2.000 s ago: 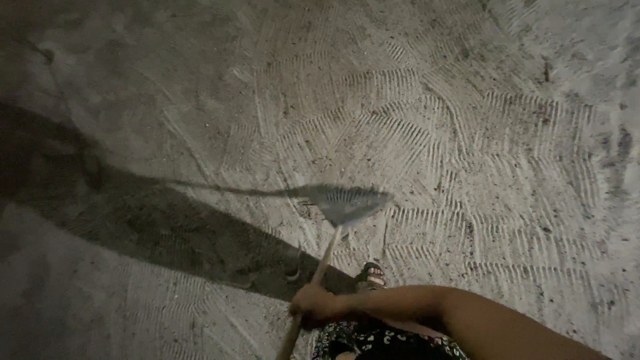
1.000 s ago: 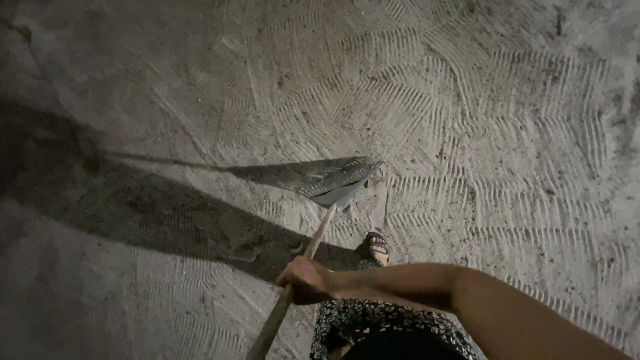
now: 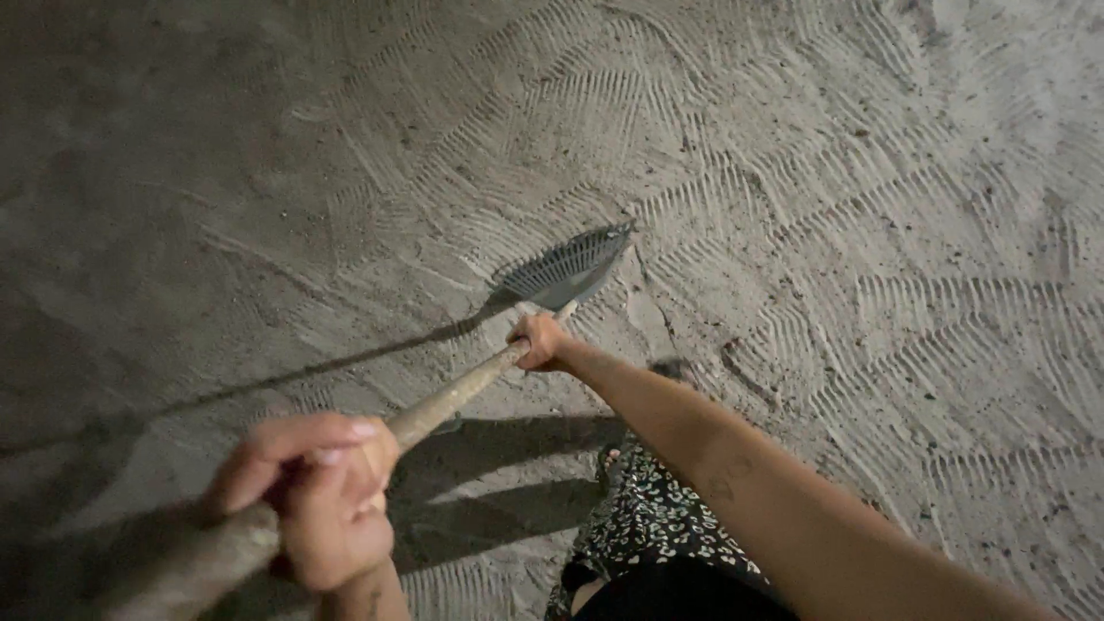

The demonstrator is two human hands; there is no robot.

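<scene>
A long wooden handle runs up from the lower left to the grey fan head of a leaf rake. My left hand, slightly blurred, is wrapped around the handle near the camera. Farther down the handle, close to the rake head, my right hand grips it. The tines lie at the sandy ground, fanned toward the upper left, with a dark shadow beside them. Whether every tine touches the ground cannot be told.
Pale sandy ground bears many comb-like rake lines and small dark bits. My patterned black-and-white clothing and part of a foot show at the lower middle. Long shadows cross the lower left.
My left hand has come into view on the handle. My right hand now grips close to the rake head, and the handle slants lower toward the left. The view has shifted.
</scene>
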